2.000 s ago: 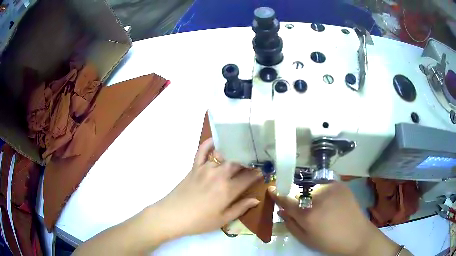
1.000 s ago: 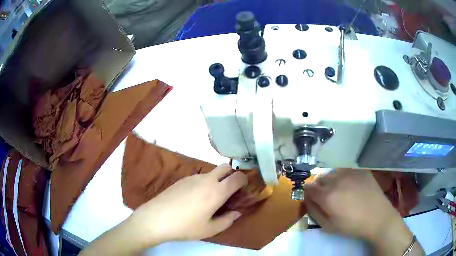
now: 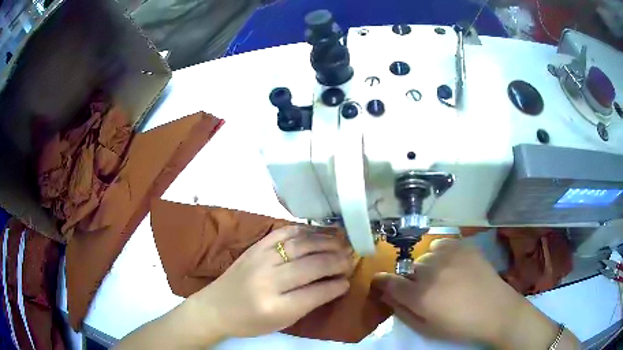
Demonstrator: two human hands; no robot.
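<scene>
A rust-brown flat cut panel (image 3: pixel 341 316) lies under the sewing machine head (image 3: pixel 417 137), with its angled end towards me. A puckered gathered piece (image 3: pixel 229 236) lies on its left part. My left hand (image 3: pixel 290 277), with a ring, presses flat on the fabric left of the needle area, fingers together. My right hand (image 3: pixel 444 287) is right of the needle area, fingertips bent down at the panel's edge. Whether it pinches the cloth is not clear. The presser foot and needle are hidden behind the take-up lever guard (image 3: pixel 352 188) and my fingers.
An open cardboard box (image 3: pixel 147 75) with crumpled rust-brown pieces stands at left. A stack of cut panels (image 3: pixel 154 150) lies beside it. Striped garment parts (image 3: pixel 27 273) are at the lower left. A rust-brown heap (image 3: pixel 536 260) and the control panel (image 3: pixel 560 188) are at right.
The panel now spreads left of the head; at first only small parts showed around it. Since the last earlier frame, my left hand has flattened and my right hand has moved left towards the needle area.
</scene>
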